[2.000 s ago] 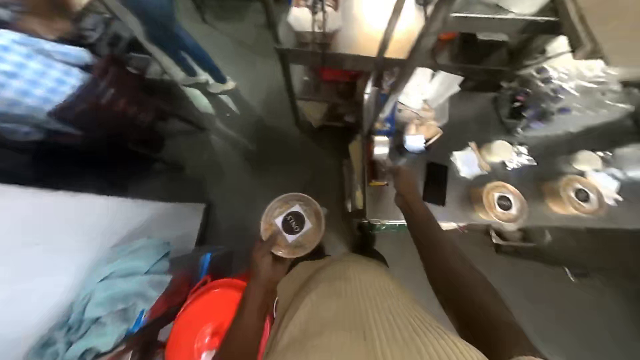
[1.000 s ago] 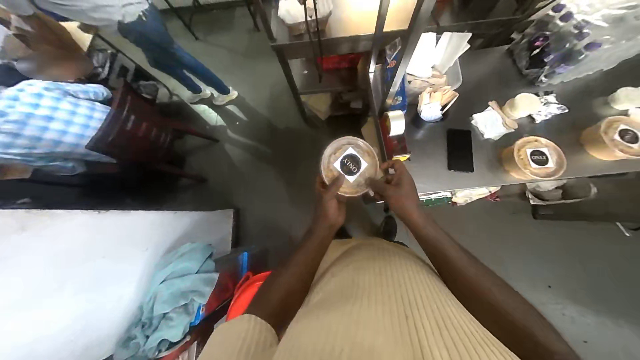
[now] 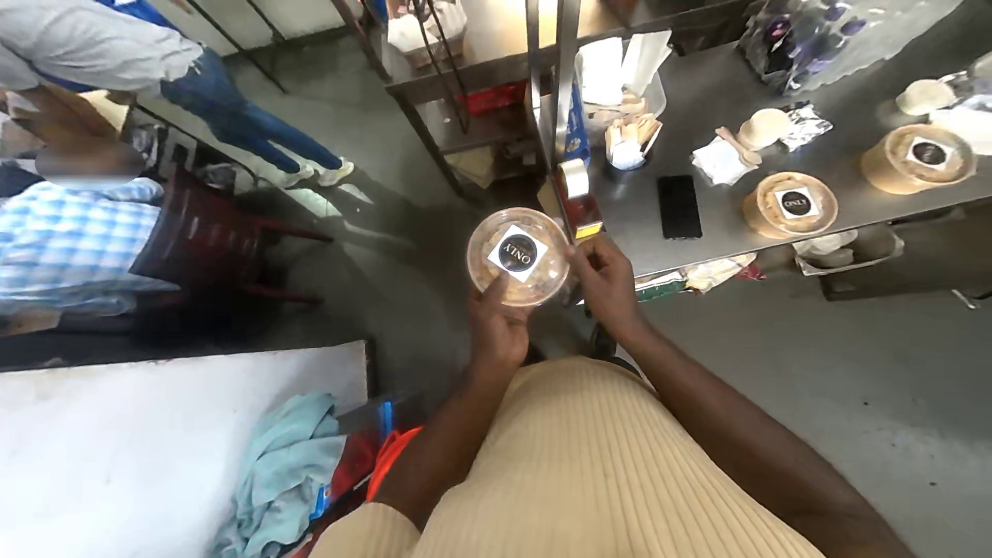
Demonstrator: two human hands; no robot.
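Observation:
My left hand (image 3: 500, 329) holds a round lidded food bowl (image 3: 484, 240) from below, its thumb on the clear plastic lid beside a square sticker with a dark round print. My right hand (image 3: 608, 283) is at the bowl's right edge, thumb and forefinger close together near the rim; whether they pinch anything cannot be told. Just beyond my right hand, a roll of tape (image 3: 574, 178) sits at the counter's corner by a small red and yellow box (image 3: 587, 221). Two similar lidded bowls, one nearer (image 3: 790, 205) and one farther right (image 3: 918, 159), stand on the steel counter.
The metal counter (image 3: 721, 85) also bears a black phone (image 3: 679, 207), wooden cutlery in a cup (image 3: 632, 141), napkins and foil. A metal rack (image 3: 434, 89) stands ahead. At left are a white table (image 3: 155, 434) with a teal cloth (image 3: 291, 457), a seated person (image 3: 77, 240) and a standing person (image 3: 232, 108).
My right hand has come from the counter's corner to the bowl's edge since two seconds ago. My left hand has brought the bowl nearer to the counter. The view has shifted.

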